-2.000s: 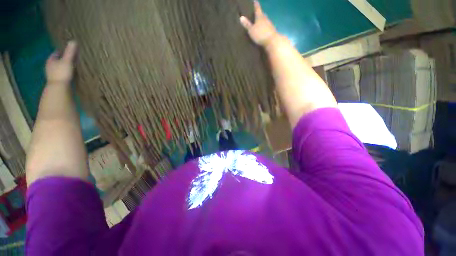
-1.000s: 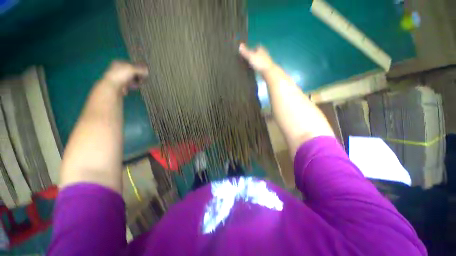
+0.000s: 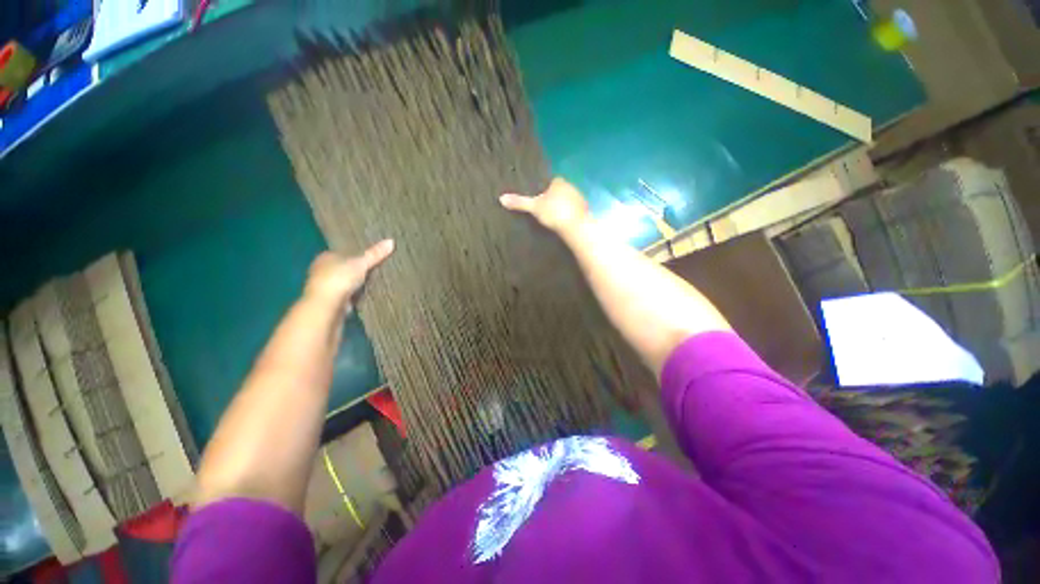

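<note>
A long assembled cardboard partition [image 3: 445, 148], a dense brown block with ridged ends, lies across the green table [image 3: 217, 217]. Its near end reaches past the table's front edge towards my body. My left hand [image 3: 346, 274] grips its left side, thumb on top. My right hand [image 3: 550, 209] grips its right side, thumb on top. The fingers under or beside the block are hidden.
A loose strip [image 3: 770, 86] and a tape roll [image 3: 895, 31] lie at the right. Strip stacks [image 3: 97, 376] stand at the left. At the right are strapped bundles [image 3: 912, 234], a paper sheet [image 3: 895, 340] and a brown carton [image 3: 741, 299]. Blue trays [image 3: 57, 86] are at top left.
The partition is squeezed narrower than two seconds ago, and its far end now shows. My hands have come closer together on its sides. The view has shifted.
</note>
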